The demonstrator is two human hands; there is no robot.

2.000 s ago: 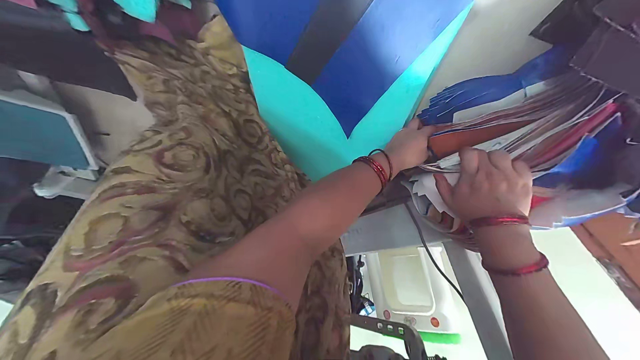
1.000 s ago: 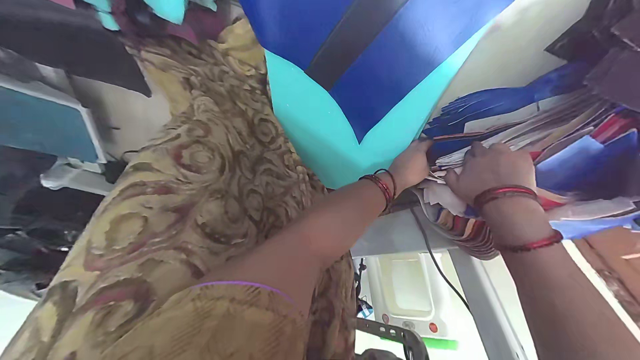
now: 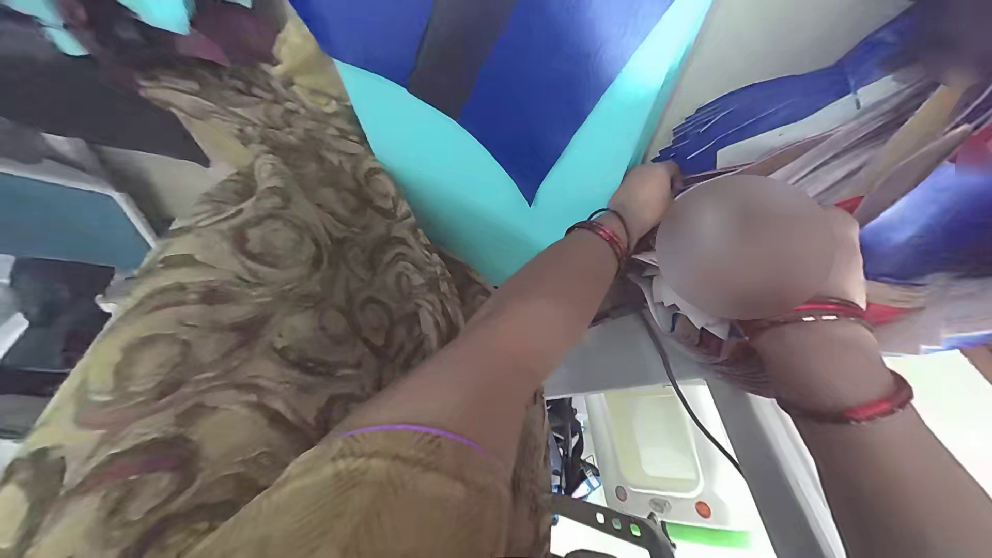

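Observation:
Layered strips of blue, white, red and tan sheet material [image 3: 821, 147] lie in a thick fanned bundle at the right. My left hand [image 3: 645, 198] reaches to the bundle's near left end, its fingertips hidden among the layers. My right hand [image 3: 759, 248] lies over the same end; a blur covers most of it, so its fingers cannot be made out. Red bangles circle both wrists. Beside my left hand lies a large piece in turquoise [image 3: 465, 194] and blue [image 3: 542, 101], with a dark stripe across it.
A grey table edge and leg [image 3: 744, 434] stand below the bundle, with a black cable [image 3: 682, 387] hanging there. Under it is a white plastic object [image 3: 659, 449] beside a perforated black strap [image 3: 612, 523]. Patterned brown cloth [image 3: 294, 310] covers my body at the left.
Both hands remain at the bundle's end. The layers around my right hand have shifted a little. No other plain change shows.

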